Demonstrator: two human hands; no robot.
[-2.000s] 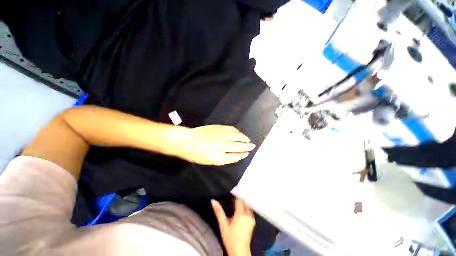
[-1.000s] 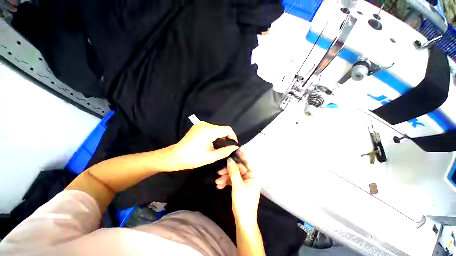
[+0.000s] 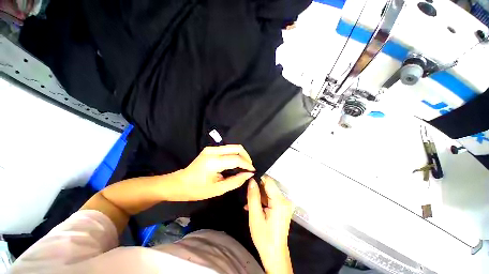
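Observation:
A large black garment (image 3: pixel 177 80) fills the left and centre and hangs over the table's near edge. Its right corner lies at the presser foot and needle (image 3: pixel 328 96). My left hand (image 3: pixel 217 170) pinches the black fabric edge (image 3: pixel 254 174) between thumb and fingers. My right hand (image 3: pixel 269 206) holds the same edge just beside it, at the table's edge. A small white label (image 3: pixel 215 135) lies on the cloth above my left hand.
The white sewing machine head (image 3: pixel 413 53) stands at the upper right. Thread snips (image 3: pixel 432 155) and a small brown piece (image 3: pixel 426 211) lie on the table. A perforated grey metal upright (image 3: pixel 53 85) is at the left. A blue crate (image 3: pixel 111 158) shows below the cloth.
Two seconds ago my left hand lay flat on the cloth and my right hand was apart, lower down. Both came together on the fabric edge and still pinch it, slightly shifted.

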